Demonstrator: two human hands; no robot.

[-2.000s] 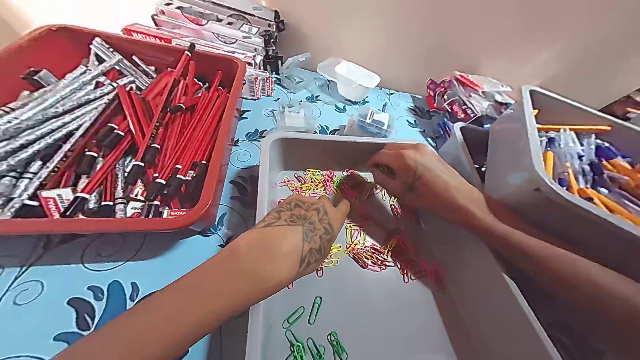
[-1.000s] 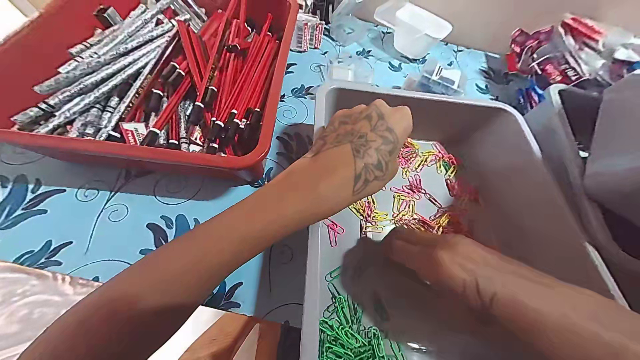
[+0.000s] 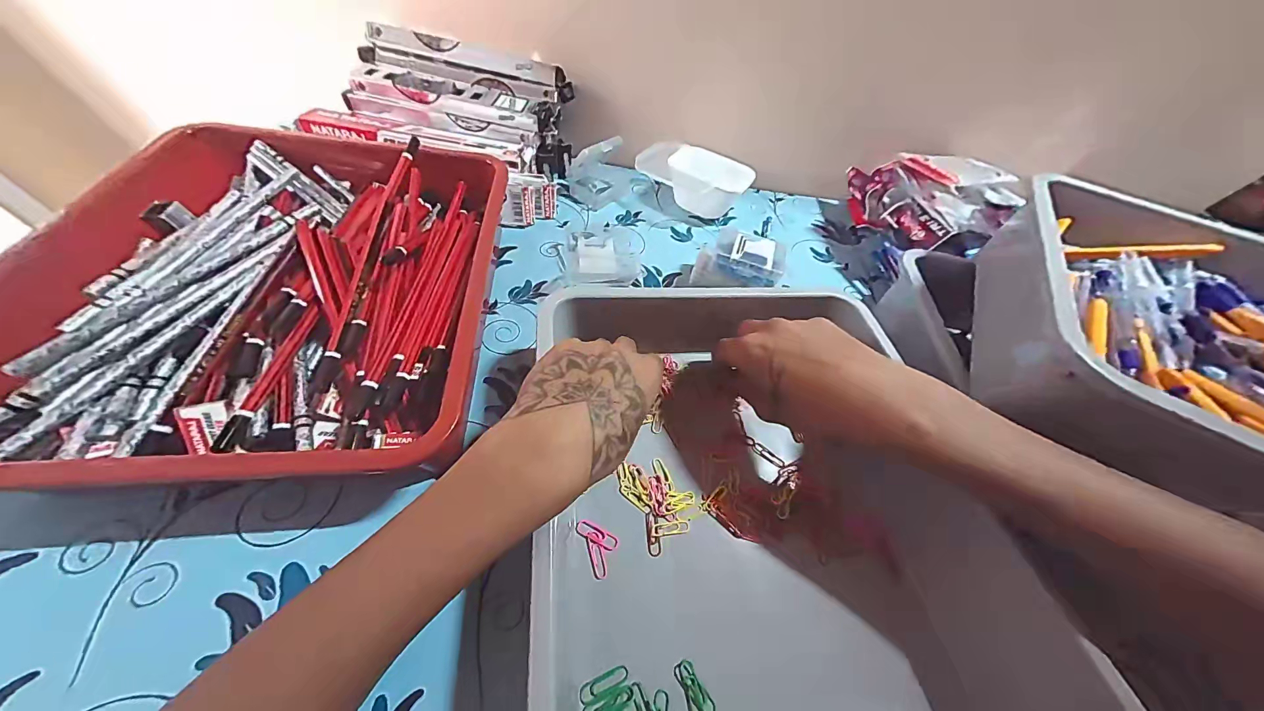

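My left hand, tattooed on its back, reaches into a grey plastic tray near its far left part. Beside it, my right hand is over the tray's far end and casts a dark shadow. Fingertips of both hands are hidden or blurred, so what they hold cannot be told. Pink and yellow paper clips lie below the hands, with a pair of pink paper clips apart at the left. Green paper clips lie at the near end of the tray.
A red plastic tray of red and silver pencils stands left. Behind are stacked pencil boxes, a clear plastic container and small clear boxes. At right are plastic packets and a grey bin with pens.
My right hand has moved from the middle of the grey tray toward its far end, beside my left hand. The view has shifted.
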